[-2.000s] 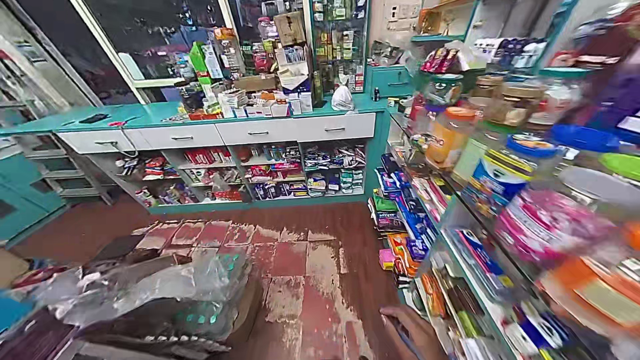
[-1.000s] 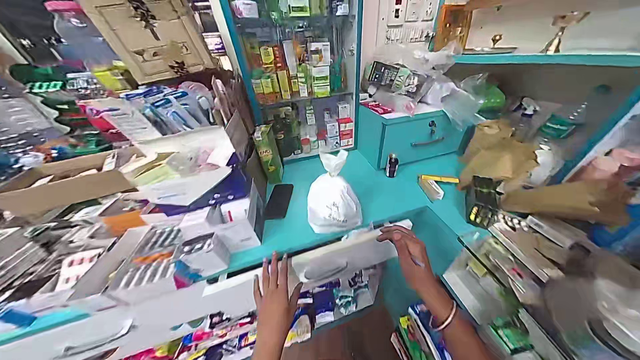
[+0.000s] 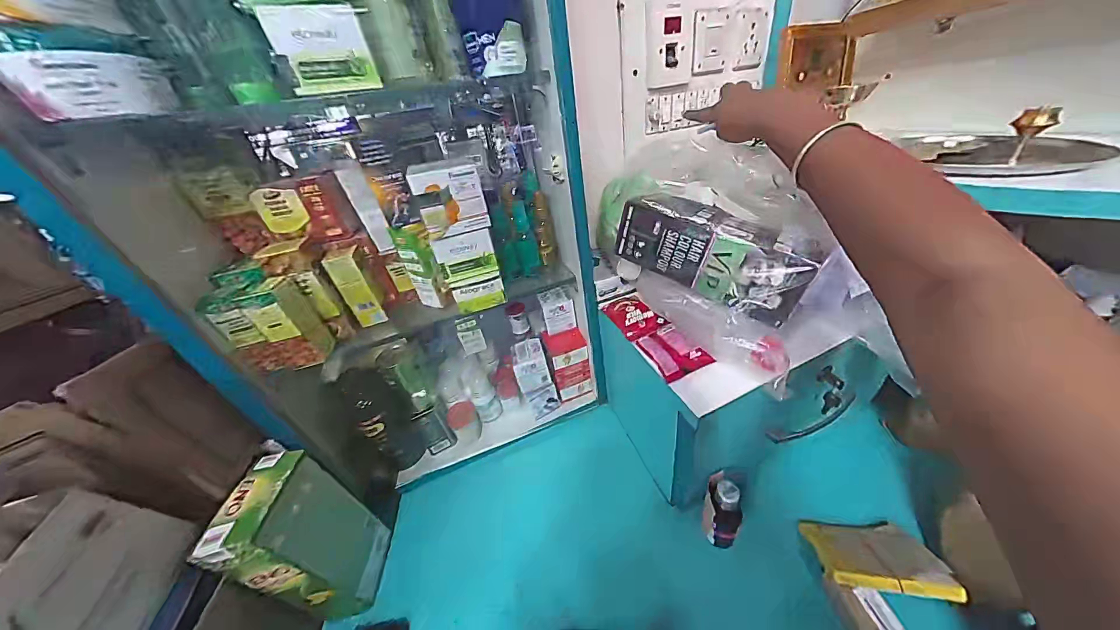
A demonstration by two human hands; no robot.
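Note:
My right hand (image 3: 744, 112), with a bangle at the wrist, reaches up to the white electrical switch panel (image 3: 678, 107) on the wall. Its index finger points at or touches the row of small switches; the exact contact cannot be told. The hand holds nothing that I can see. Below the forearm, a dark hair colour shampoo box (image 3: 665, 232) in clear plastic lies on a teal drawer cabinet (image 3: 643, 411), beside red packets (image 3: 656, 337). My left hand is out of the frame.
A glass-fronted cabinet (image 3: 584, 201) of boxed products and bottles stands left of the panel. On the teal counter (image 3: 525, 525) are a small dark bottle (image 3: 724, 510), a yellow-edged box (image 3: 884, 560) and a green ENO carton (image 3: 297, 534). A metal tray (image 3: 980, 150) rests on the right shelf.
My right hand has gone from the drawer front up to the switch panel. My left hand, at the drawer a second ago, has left the view. The view has moved much closer to the cabinet.

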